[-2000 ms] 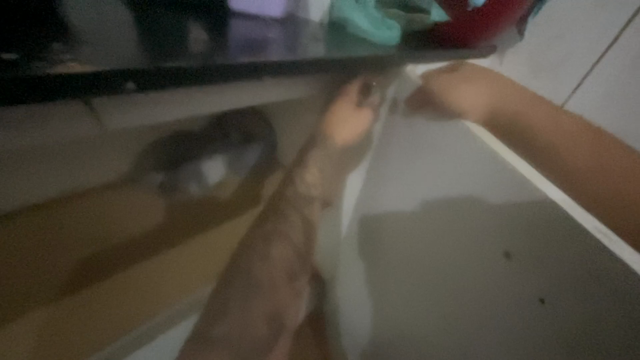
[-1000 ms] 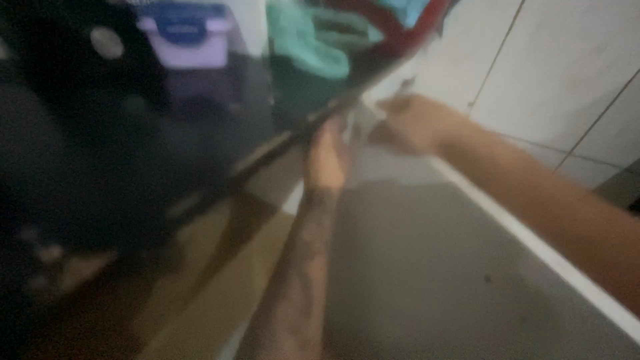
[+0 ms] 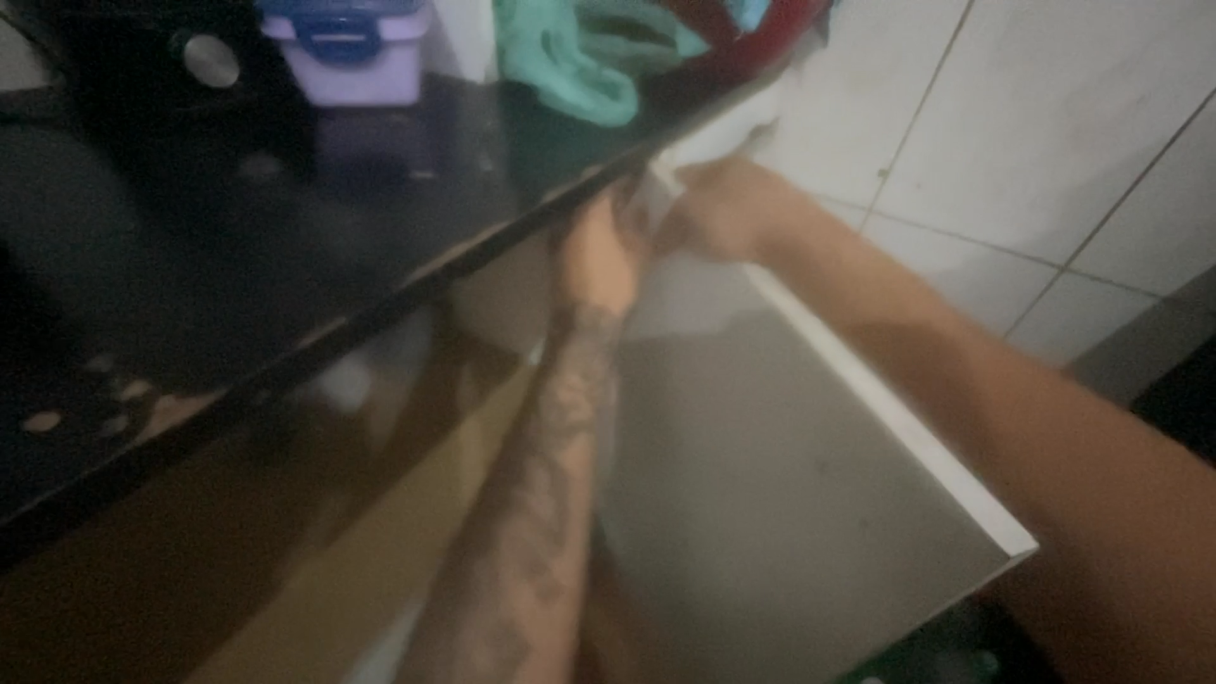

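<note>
A white cabinet door (image 3: pixel 741 456) stands swung out from below a dark glossy countertop (image 3: pixel 399 218). My left hand (image 3: pixel 600 252) reaches under the counter's edge to the upper corner of the door on its inner side; its fingertips are blurred and partly hidden. Close beside it, my right hand (image 3: pixel 717 209) is bent over the top edge of the door at that same corner. Whether either hand holds a small part there cannot be made out.
On the counter are a lilac container with a blue lid (image 3: pixel 356 57), a green cloth-like item (image 3: pixel 570 66), a red object (image 3: pixel 774 43) and a dark appliance with a round knob (image 3: pixel 211 61). A tiled wall (image 3: pixel 988 142) is at the right.
The view has tilted and shows more of the countertop and the door's outer corner. Both hands stay at the door's upper corner.
</note>
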